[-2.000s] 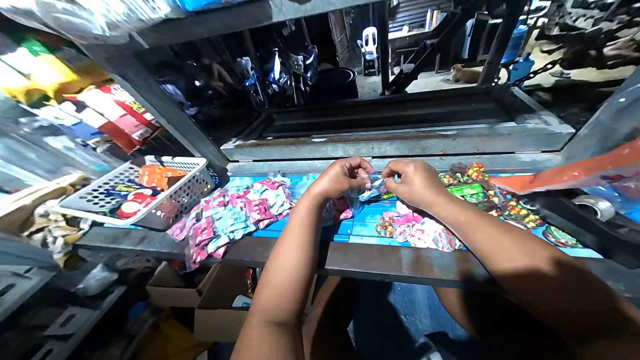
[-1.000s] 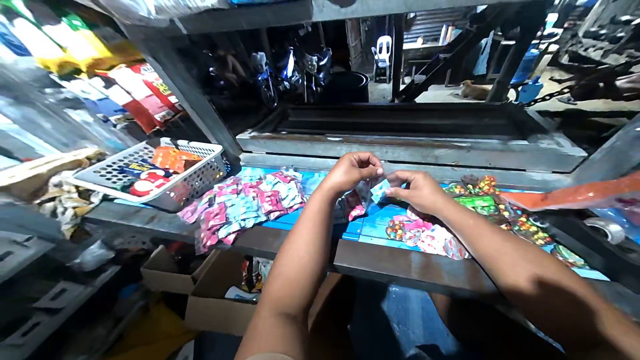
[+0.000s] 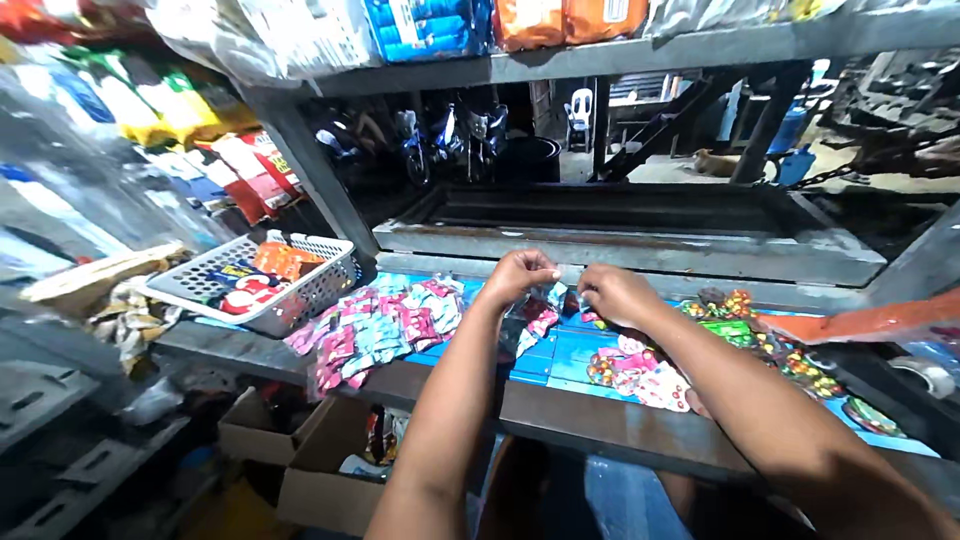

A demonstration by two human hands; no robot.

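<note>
My left hand (image 3: 525, 277) pinches the top of a small clear plastic bag (image 3: 540, 319) with pink and light-blue packets inside. Close to its right, my right hand (image 3: 615, 294) has its fingers curled, with a small colourful packet (image 3: 594, 319) just under them; whether it grips anything is unclear. Left of my hands lies a pile of pink and light-blue bagged sachets (image 3: 390, 326) on the blue surface (image 3: 559, 356). Nearer my right forearm are pink and white packets (image 3: 649, 379). Further right sit bags of small multicoloured balls (image 3: 806, 371) and a green packet (image 3: 727, 332).
A white perforated basket (image 3: 319, 289) with packets stands at the left. An orange plastic bag (image 3: 870, 322) and a tape roll (image 3: 926, 375) lie at the right. A wooden ledge (image 3: 630, 251) runs behind, a shelf (image 3: 570, 64) overhead. Below are open cardboard boxes (image 3: 330, 491).
The fingers of my right hand have moved slightly away from those of my left, and a small colourful packet shows beneath them. The view has tilted up, showing more of the overhead shelf.
</note>
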